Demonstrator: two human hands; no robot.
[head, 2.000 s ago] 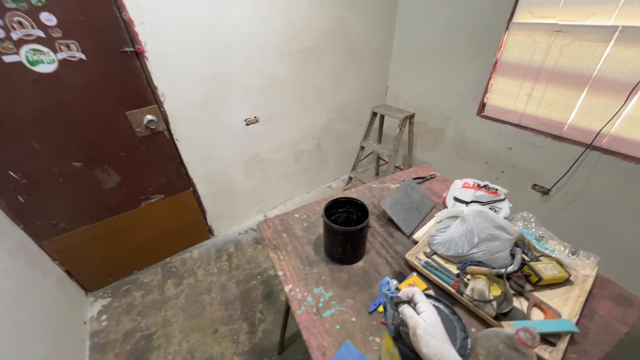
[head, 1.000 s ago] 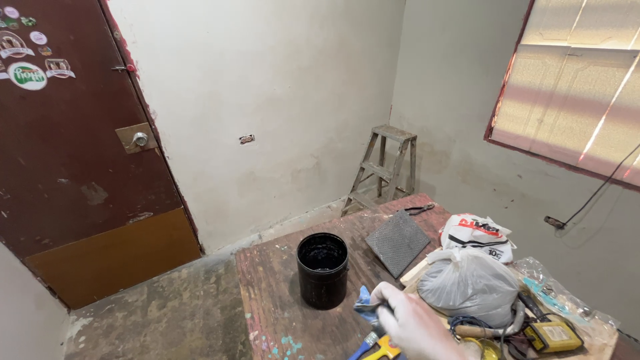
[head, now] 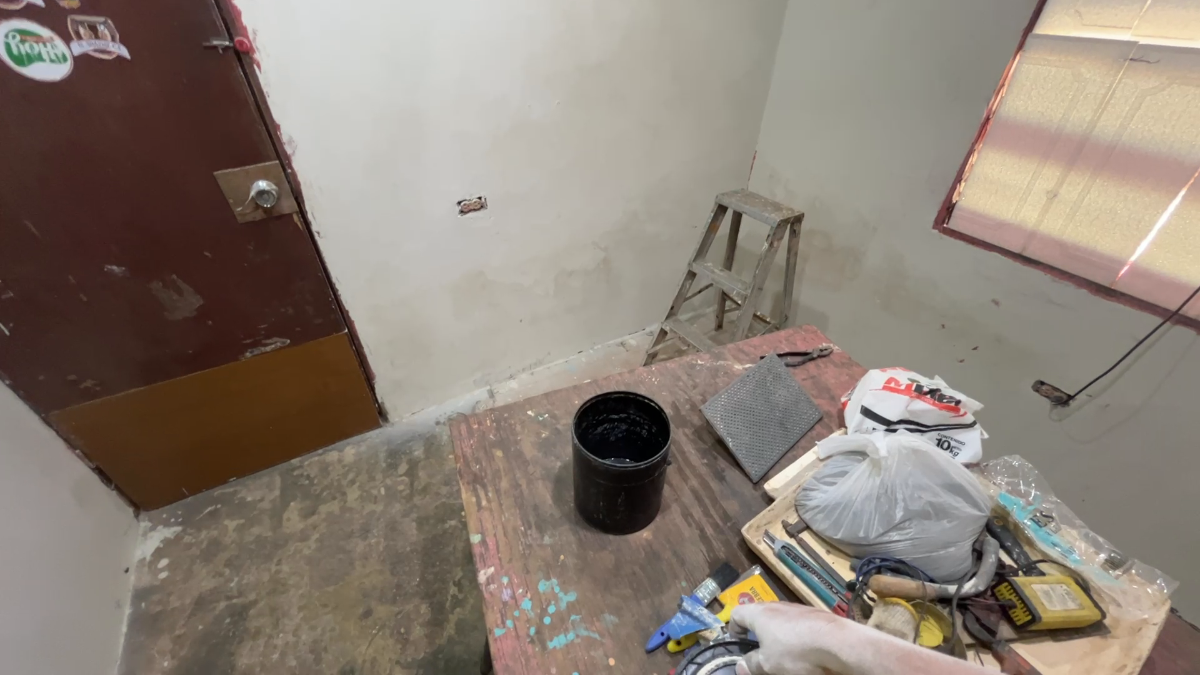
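My right hand, pale and dusty or gloved, reaches in at the lower edge, its fingers over a dark round object that is cut off by the frame. Whether it grips anything is unclear. Just beyond the fingertips lie a blue-handled paintbrush with dark bristles and a yellow tool or package. Farther in, a black cylindrical container stands upright with its top open, its inside dark and wet-looking. A grey textured square plate lies to its right. My left hand is not in view.
On the paint-spotted wooden table are pliers, a printed bag, and a wooden tray holding a tied plastic bag, a utility knife and a yellow-black device. A stepladder stands behind, a door left.
My right hand, earlier raised with something light blue in its fingers, is now lower, beside the brush. The light blue thing no longer plainly shows in the fingers.
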